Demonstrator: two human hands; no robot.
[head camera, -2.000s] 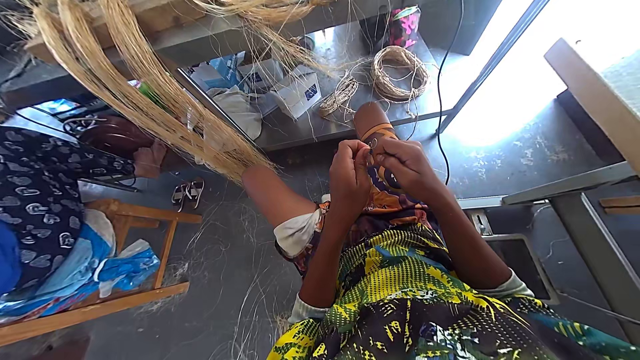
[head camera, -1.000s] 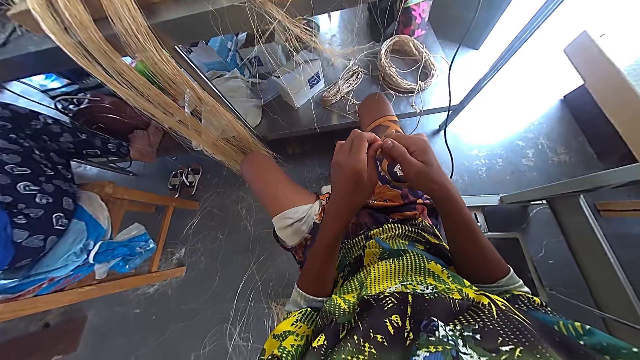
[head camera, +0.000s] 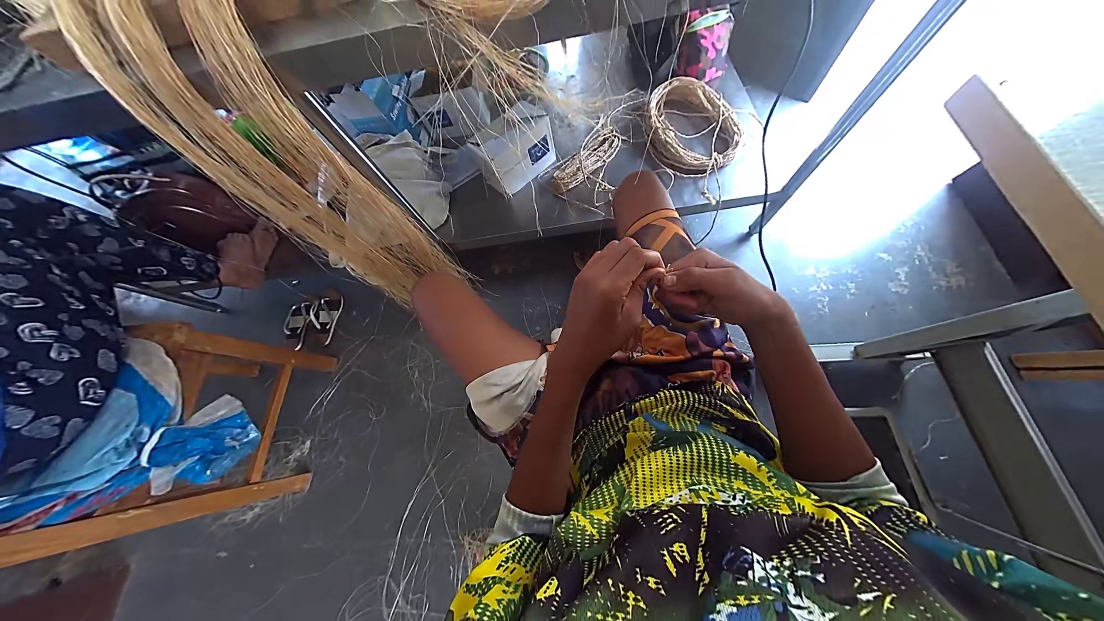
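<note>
My left hand (head camera: 611, 297) and my right hand (head camera: 720, 289) meet fingertip to fingertip above my lap, thumbs and forefingers pinched together. A thin strand of fiber (head camera: 665, 274) shows faintly between the fingertips; most of it is hidden. Beyond them, an orange strap or cord (head camera: 655, 226) crosses over my knee area. Long bundles of pale plant fiber (head camera: 285, 185) hang from the table edge down to my other knee. A coil of twisted fiber cord (head camera: 654, 129) and a smaller hank of cord (head camera: 588, 161) lie on the low shelf ahead.
White cardboard boxes (head camera: 517, 151) and a white cloth bag (head camera: 405, 177) sit on the metal shelf (head camera: 517, 226). A black cable (head camera: 764, 181) hangs at the right. At left are a seated person's leg (head camera: 246, 254), a wooden stool (head camera: 280, 414) and sandals (head camera: 313, 321). Loose fibers litter the floor.
Both hands stay together in front of my lap, with small shifts of the fingers. The coils and the hanging bundles have not plainly moved.
</note>
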